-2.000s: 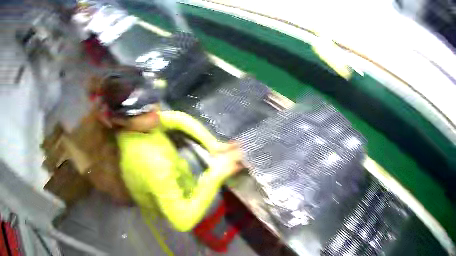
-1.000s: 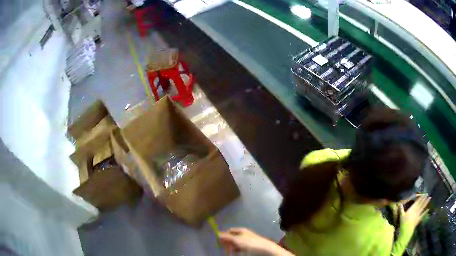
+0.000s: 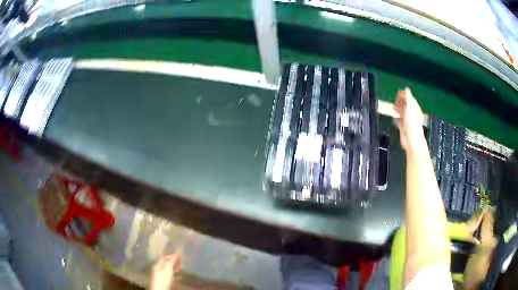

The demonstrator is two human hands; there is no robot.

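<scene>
A stack of trays with dark and silvery stripes (image 3: 324, 136) sits on the dark green work surface (image 3: 164, 124) near the middle. A dark slab like a mobile phone (image 3: 383, 162) lies against its right side. My right hand (image 3: 408, 110) is stretched out right of the stack, above the surface's far edge, with nothing visible in it. It shows nearly edge-on. My left hand (image 3: 166, 269) is low at the bottom edge, small and blurred, away from the stack, with nothing visible in it.
A person in a yellow top (image 3: 399, 255) is at the bottom right, partly behind my arm. More dark trays (image 3: 451, 164) lie at the right, pale ones (image 3: 40, 93) at the far left. A red stool (image 3: 85, 218) stands below left. A white post (image 3: 266, 42) rises behind the stack.
The view has swung to face the work surface. The tray stack is now central and nearer, and the cartons are largely out of view. My right hand has come into view.
</scene>
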